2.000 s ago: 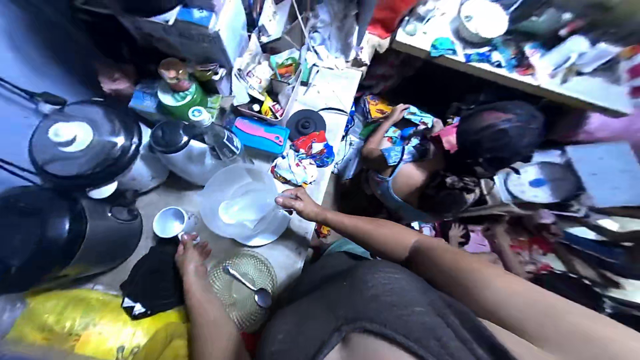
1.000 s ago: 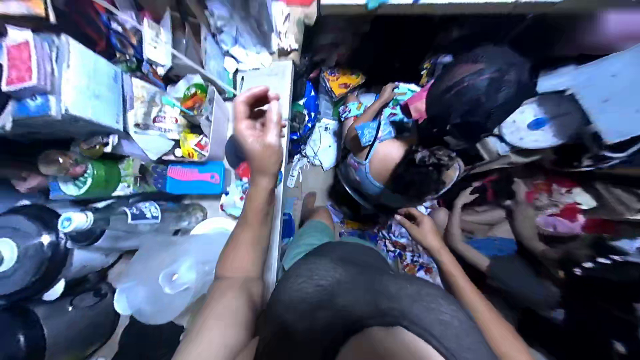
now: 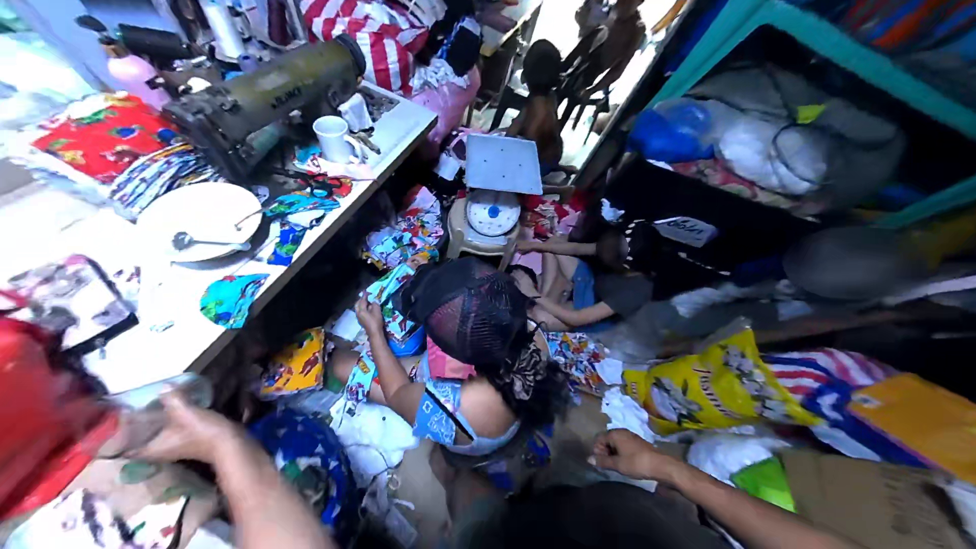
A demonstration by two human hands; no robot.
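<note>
My left hand point(image 3: 171, 427) is blurred at the lower left, beside the near end of the white table point(image 3: 183, 347). A clear, glass-like thing point(image 3: 164, 390) lies against its fingers; whether they grip it cannot be told. At the lower right my right hand point(image 3: 625, 454) has its fingers curled, with nothing visible in them, over the cluttered floor. On the table are a white plate point(image 3: 202, 217) with a spoon point(image 3: 210, 244) on it, a white mug point(image 3: 334, 139), a sewing machine point(image 3: 267, 99) and printed cloth pieces point(image 3: 232, 300).
Right in front of me a person in a dark hair net point(image 3: 473, 313) sits low, holding printed cloth. Another seated person point(image 3: 610, 286) is beyond. A dial scale point(image 3: 492, 213) stands behind them. A yellow plastic bag point(image 3: 717, 381) and a teal-framed shelf point(image 3: 709, 53) are at the right.
The view has swung right, away from the pitcher and black-lidded pots. My left hand, raised over the table edge a second ago, is now low at the left beside the clear thing.
</note>
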